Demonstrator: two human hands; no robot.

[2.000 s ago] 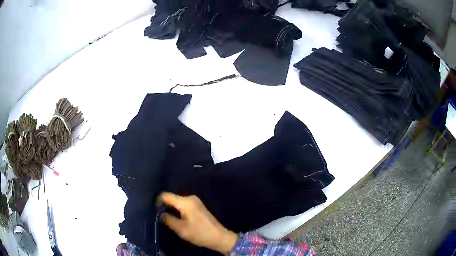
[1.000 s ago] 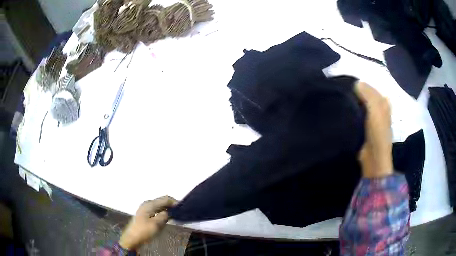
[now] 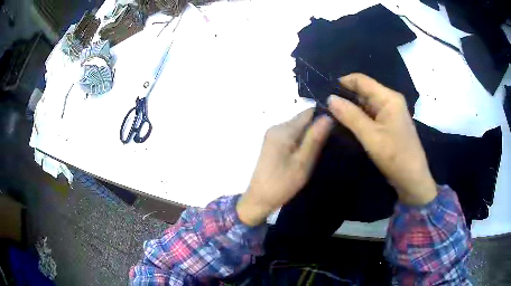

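A black garment piece hangs from both hands over the table's front edge towards the lap. My left hand pinches its upper edge between thumb and fingers. My right hand grips the same edge just to the right, its fingertips close to the left ones. The exact fold between the fingertips is hidden. Behind the hands lies a stack of black cut pieces with ragged edges and thin pale lines at its left side. More black cloth lies flat at the right.
Fabric shears lie at the left on the white table. A grey-white bundle and brown bundles are at the top left. A dark cord and other black cloth are at the top right. The table edge curves along the front.
My left hand has come up from the table's front edge to beside my right hand. The black piece, spread out before, now hangs from both hands. The view has shifted slightly.
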